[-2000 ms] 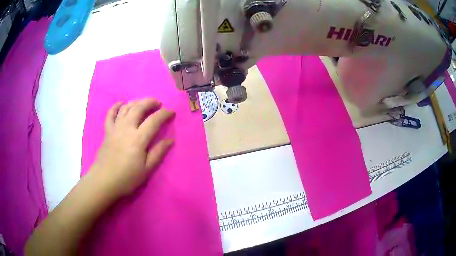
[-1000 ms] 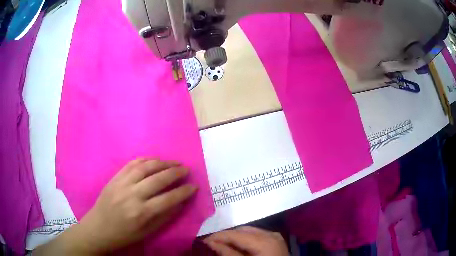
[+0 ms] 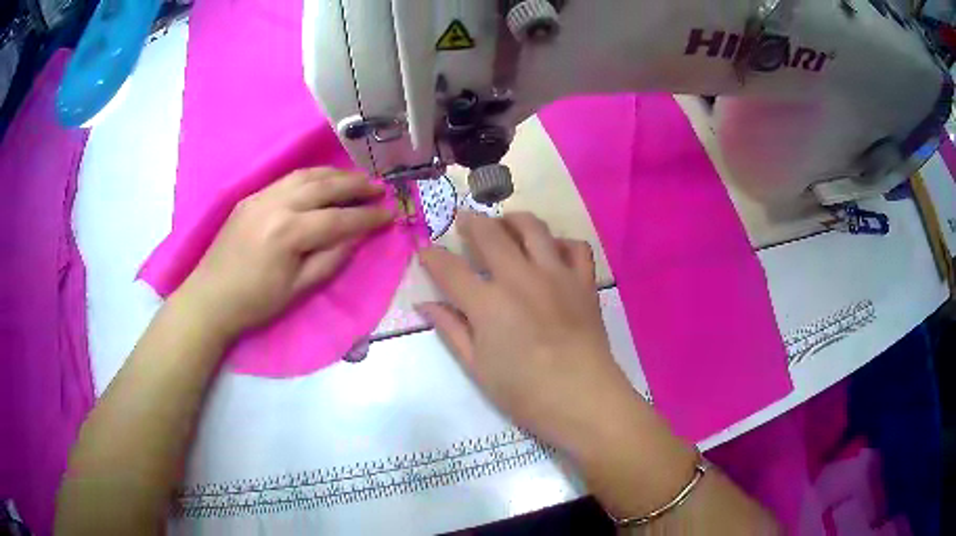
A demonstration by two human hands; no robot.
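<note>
The large bright pink cut panel (image 3: 246, 94) runs from the back to the presser foot (image 3: 404, 204), left of the needle. Its near part is bunched, with a rounded end below my left hand and a corner out to the left. My left hand (image 3: 288, 246) is closed on the cloth, fingertips beside the foot. My right hand (image 3: 514, 304) is right of the foot, fingers apart, index fingertip at the cloth's edge; whether it pinches the cloth is not clear. The white sewing machine (image 3: 629, 63) stands above. The fingers partly hide the cloth at the needle.
A narrow pink panel (image 3: 681, 241) lies under the machine arm and over the table's front edge. A pink pile (image 3: 37, 293) is at far left, a blue rounded object (image 3: 105, 63) back left. Dark snips (image 3: 865, 220) lie by the machine base. Pink cloth (image 3: 849, 487) is below the table edge.
The large panel has moved back, and its near end is now bunched at the foot. My left hand has moved up to the foot. My right hand has risen from the table's front edge to it.
</note>
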